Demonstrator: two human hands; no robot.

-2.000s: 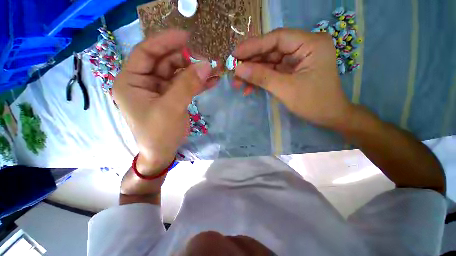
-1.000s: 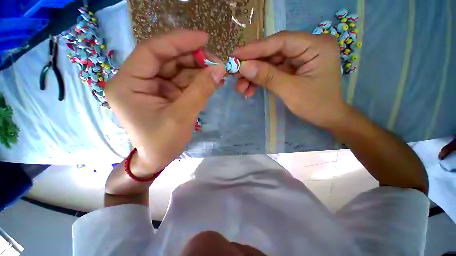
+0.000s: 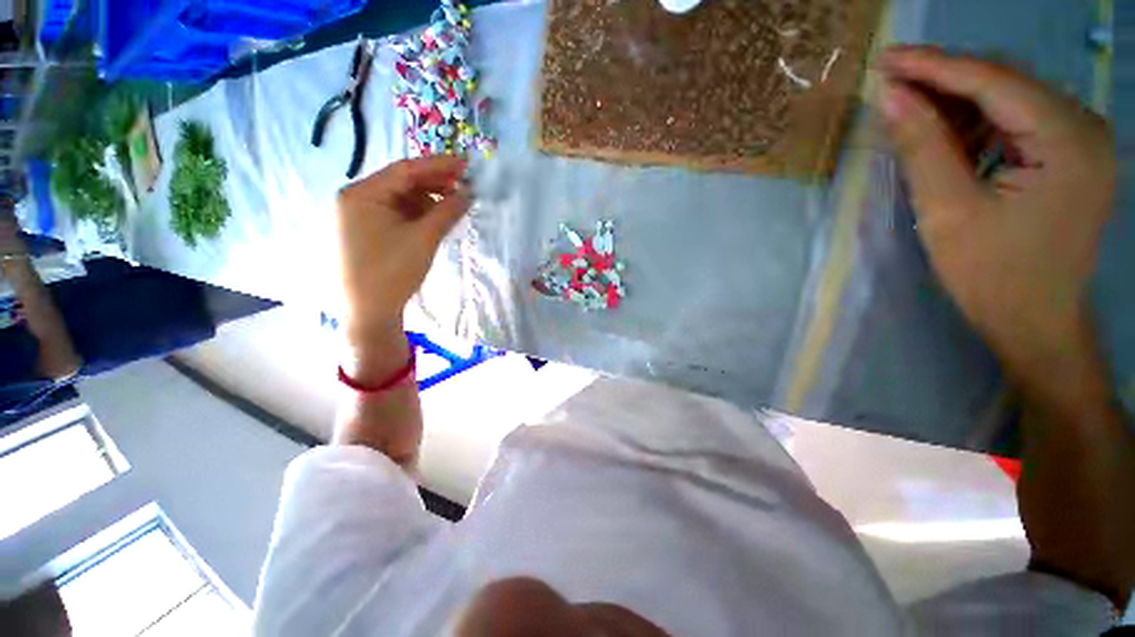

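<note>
My left hand (image 3: 392, 243) is at the lower end of the mixed pile of small red, pale-blue and yellow assembled pieces (image 3: 436, 93). Its thumb and fingertips are close together; blur hides whether a piece is between them. My right hand (image 3: 1008, 205) is over the table at the right, thumb and forefinger tips nearly together. A small dark and pale bit shows between its fingers, too unclear to name. A small loose pile of red-and-pale-blue parts (image 3: 585, 268) lies on the table between the hands.
The brown speckled board (image 3: 697, 93) lies beyond the loose pile, with a white cap (image 3: 680, 4) and pale strips (image 3: 812, 69) on it. Black-handled pliers (image 3: 346, 112) lie left of the mixed pile. Blue crates (image 3: 199, 35) and green foliage (image 3: 197, 187) are at left.
My hands were together over the board's near edge, pinching a red-and-pale-blue part and a rounder part. They have parted, left to the mixed pile, right outward. The view has shifted left.
</note>
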